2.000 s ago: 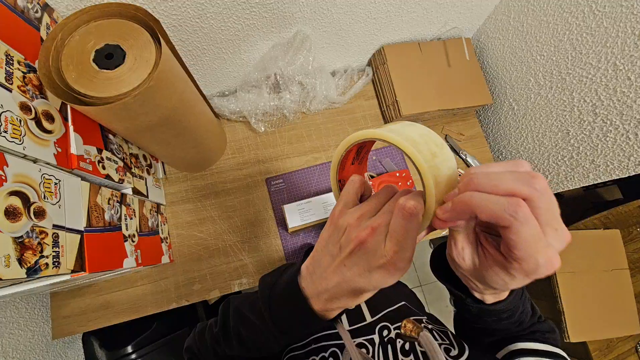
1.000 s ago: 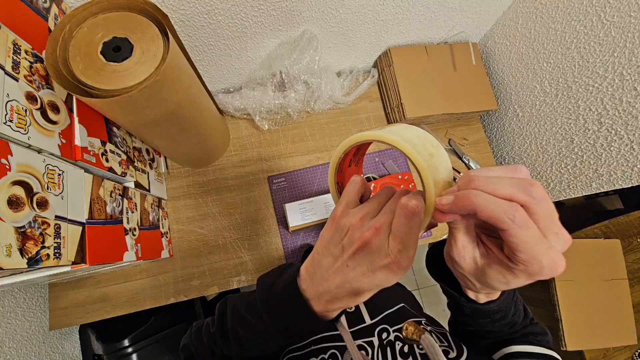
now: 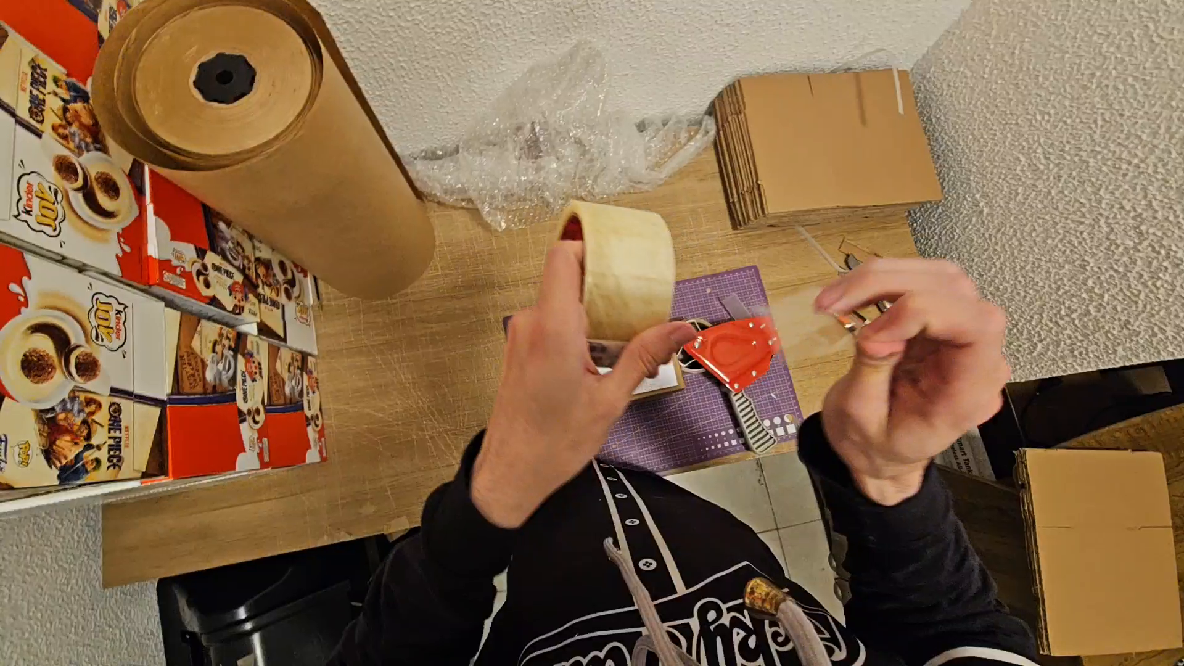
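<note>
My left hand point(image 3: 564, 398) grips a roll of clear packing tape point(image 3: 629, 273), its fingers inside the core and its thumb at the lower edge. My right hand point(image 3: 911, 361) is raised to the right, thumb and fingers pinched near a clear strip that seems to stretch from the roll; the strip is faint and blurred. Between and below the hands, a red tape dispenser point(image 3: 735, 353) with a striped handle lies on a purple cutting mat point(image 3: 647, 430). A white box or pad point(image 3: 655, 381) on the mat is partly hidden by my left hand.
A large brown paper roll point(image 3: 314, 176) stands at the left beside stacked Kinder Joy boxes point(image 3: 79, 342). Bubble wrap point(image 3: 564, 139) lies against the wall. Flattened cardboard boxes point(image 3: 823, 143) are stacked at the back right, with more cardboard point(image 3: 1101, 546) at the lower right. Metal tools lie partly behind my right hand.
My hands have moved apart, the left to the left with the tape roll and the right to the right. The roll has turned, and the red dispenser is more exposed.
</note>
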